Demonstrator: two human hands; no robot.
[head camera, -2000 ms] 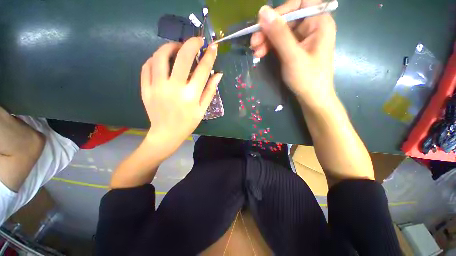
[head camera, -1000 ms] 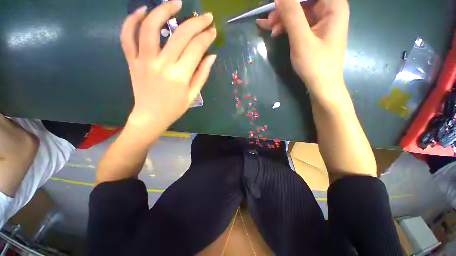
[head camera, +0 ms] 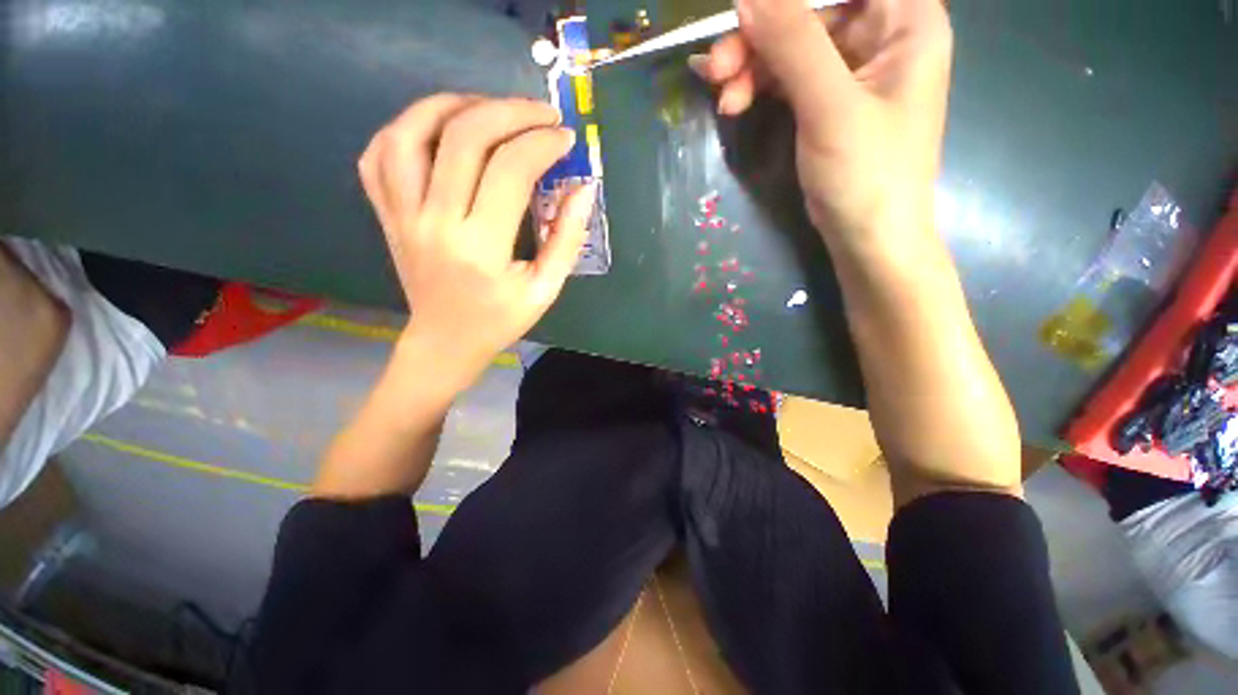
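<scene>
A narrow circuit board assembly (head camera: pixel 574 102) lies on the green bench mat, blue at its far part and silvery, speckled at its near part. My left hand (head camera: pixel 475 204) rests over its left side, with fingertips on the blue part and the thumb on the silvery part. A small white round piece (head camera: pixel 546 52) sits at its far left corner. My right hand (head camera: pixel 842 102) holds white tweezers (head camera: pixel 679 37) like a pen. Their tip is at the yellow and orange area near the far end of the blue part; whether it grips anything cannot be told.
Red specks (head camera: pixel 730 319) run towards the near bench edge, with a small white piece (head camera: pixel 797 297) beside them. A clear bag (head camera: pixel 1143 238), an amber piece (head camera: pixel 1077 330) and a red bin (head camera: pixel 1154 360) of dark units are at right. Parts of other people show at both sides.
The blue part of the board is now exposed beside my left hand, which has moved right and nearer me. The tweezers' tip has moved left onto the board. The view has shifted and tilted.
</scene>
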